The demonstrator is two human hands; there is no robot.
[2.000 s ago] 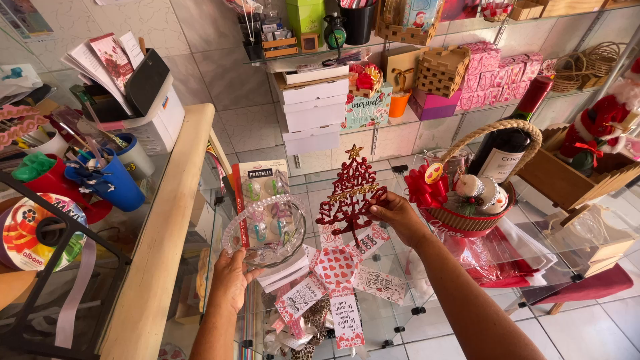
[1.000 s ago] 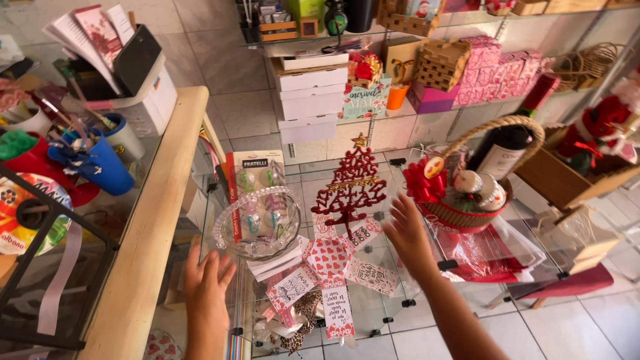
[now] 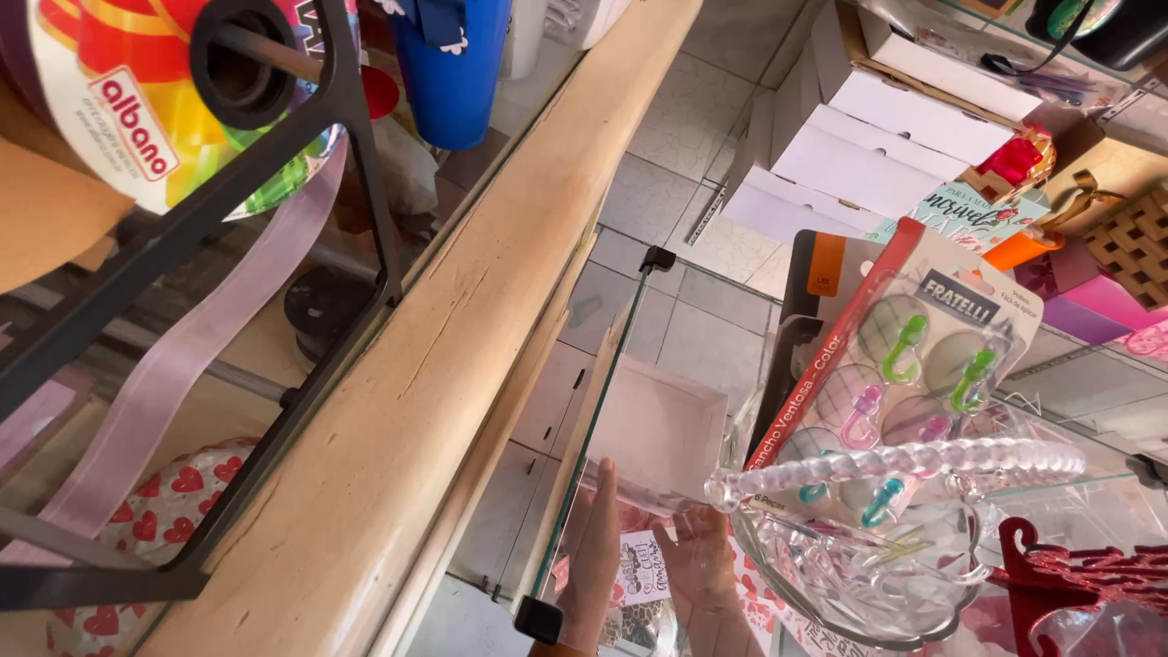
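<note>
My left hand (image 3: 591,557) and my right hand (image 3: 701,561) are low in the view, seen through the glass top of a shelf unit. Their fingertips are by the near edge of a clear, shallow box (image 3: 659,429); whether they grip it cannot be told. To their right stands a clear basket with a twisted handle (image 3: 912,463), and beside it a blister pack of colored suction hooks (image 3: 958,301). A red glittery tree ornament (image 3: 1086,570) is partly in view at the right edge, touched by neither hand.
A long pale wooden board (image 3: 438,365) edges the counter on the left, with a ribbon spool (image 3: 137,100) in a black frame and a blue cup (image 3: 453,73). White boxes (image 3: 899,137) are stacked at the back. Black clips (image 3: 538,620) hold the glass edges.
The right hand let go of the red tree ornament. Both hands then moved from above the glass to beneath it, by the clear box. The view has swung left and closer.
</note>
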